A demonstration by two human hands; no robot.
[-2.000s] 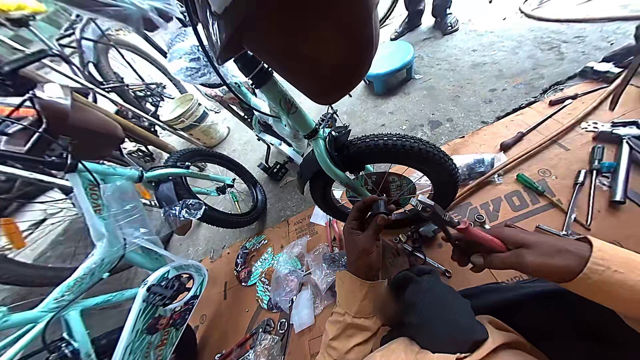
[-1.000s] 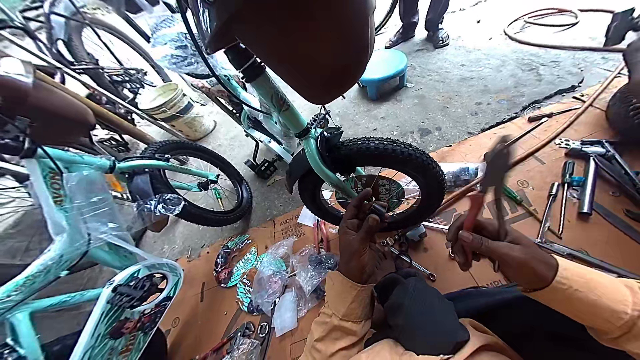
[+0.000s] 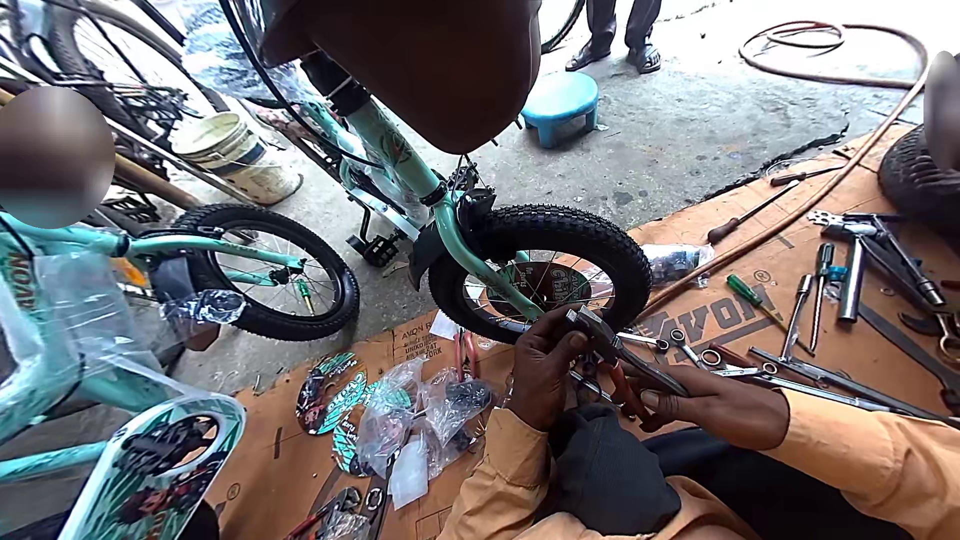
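Observation:
My right hand [image 3: 690, 405] grips red-handled pliers [image 3: 611, 352], whose metal jaws point up and left, close to my left hand. The fingers of my left hand [image 3: 546, 360] are curled together beside the jaws, near the front wheel's axle end; whether they pinch a small part is hidden. Just beyond them is the front tyre [image 3: 570, 225] of a mint-green bicycle, its fork [image 3: 465, 247] reaching down to the hub. A printed disc [image 3: 551, 285] shows behind the spokes.
Right on the cardboard [image 3: 675, 225] are spanners [image 3: 679, 345], a green-handled screwdriver [image 3: 750, 292] and a hose [image 3: 810, 195]. Plastic bags [image 3: 405, 405] lie left of my hands. A second mint bicycle [image 3: 217, 247], a bucket [image 3: 240, 157], a blue stool [image 3: 559, 97] and a person's feet [image 3: 615, 58] are around.
My right hand has brought the pliers from the right, where they were raised a second ago, over to my left hand. My left hand remains near the wheel's hub.

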